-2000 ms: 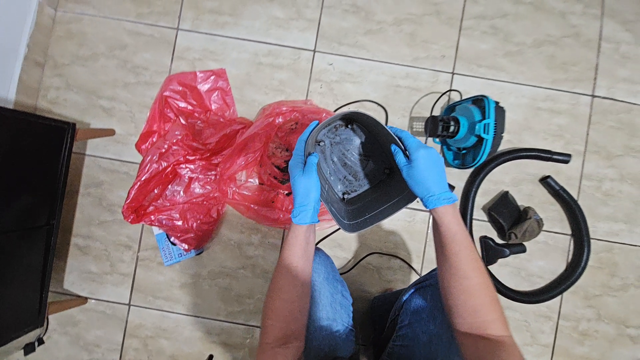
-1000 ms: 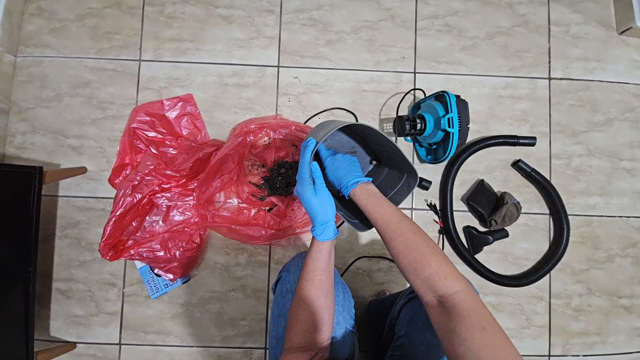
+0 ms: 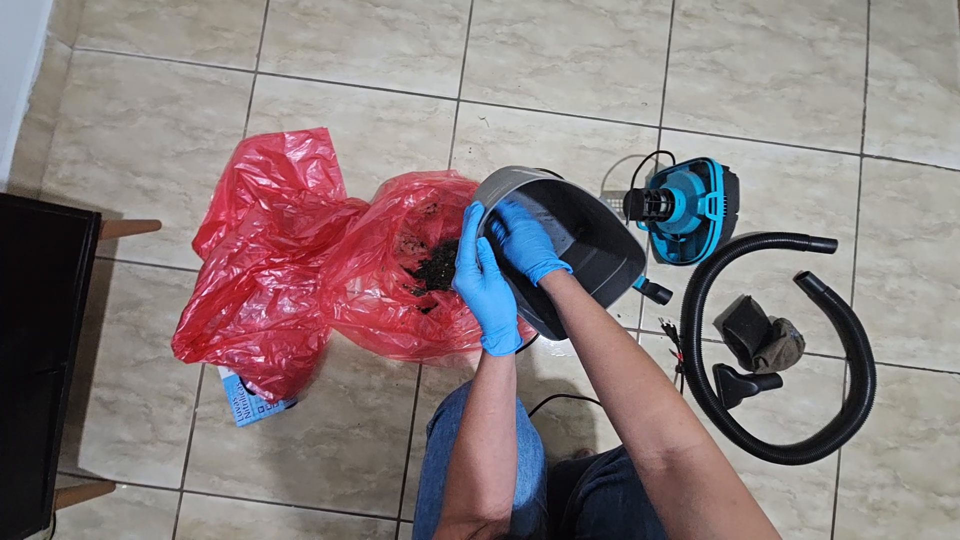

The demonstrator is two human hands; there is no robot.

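My left hand [image 3: 486, 289], in a blue nitrile glove, grips the near-left rim of a dark grey vacuum cleaner tank [image 3: 600, 259]. The tank is tilted on its side, its opening facing me and the left. Inside it is my gloved right hand [image 3: 525, 238], near the left wall; its fingertips are partly hidden, so whether it grips anything cannot be told. A red plastic bag [image 3: 360, 300] lies spread on the floor left of the tank and partly beneath its rim. Dark debris [image 3: 439, 266] is heaped in the bag beside my left hand.
On the tiled floor to the right are the blue vacuum motor head [image 3: 686, 210], a black corrugated hose [image 3: 694, 337], a floor nozzle [image 3: 739, 384], a dirty filter [image 3: 776, 349] and a power plug [image 3: 669, 330]. A blue glove box [image 3: 251, 405] sits partly under the bag. Black furniture [image 3: 41, 360] stands at left.
Two seconds ago both hands held the tank by its sides. My right hand has since moved inside it, and the left has shifted to the rim. The tank's opening has turned.
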